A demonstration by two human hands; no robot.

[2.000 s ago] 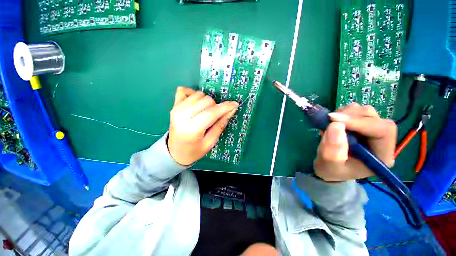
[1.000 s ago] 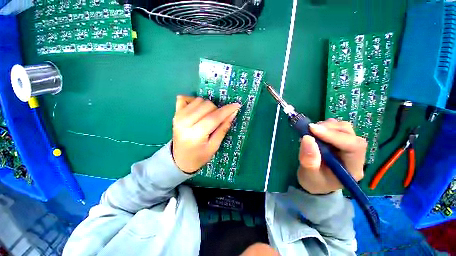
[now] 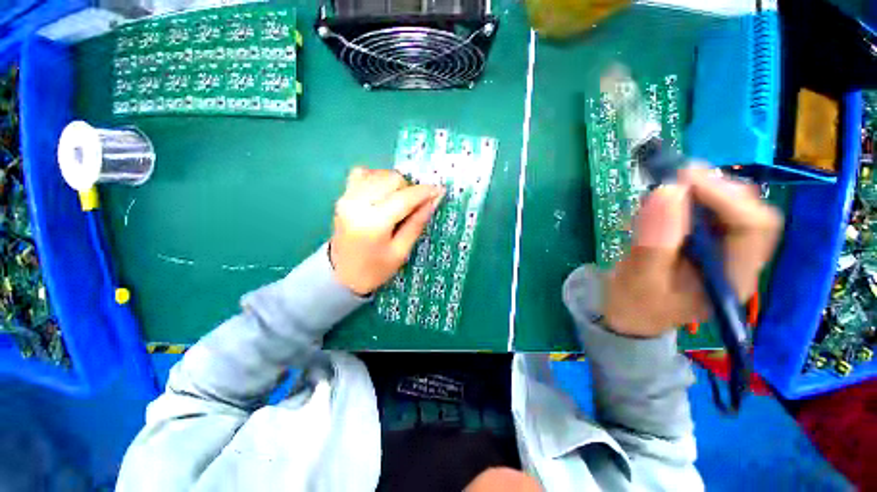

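A green PCB panel (image 3: 442,240) lies slightly tilted on the green mat. My left hand (image 3: 380,226) rests over its left part with thumb and forefinger pinched together; a thin solder strand trails on the mat to its left, and the pinched end is too small to make out. My right hand (image 3: 688,250), blurred, holds the dark blue soldering iron (image 3: 714,274) above a second PCB panel (image 3: 606,183) on the right. The iron's barrel and tip are smeared by motion and point up and left.
A solder spool (image 3: 106,156) and long blue tube stand at left. A third panel (image 3: 207,62) lies back left, beside a round-grilled fan (image 3: 409,58). The blue station (image 3: 736,96) with its yellow-orange sponge (image 3: 815,130) is at right. Blue bins flank the mat. Orange-handled cutters are mostly hidden.
My right hand and the iron have moved right and up, away from the middle panel. My left hand stays on that panel. The view has shifted, showing more of the fan and the sponge.
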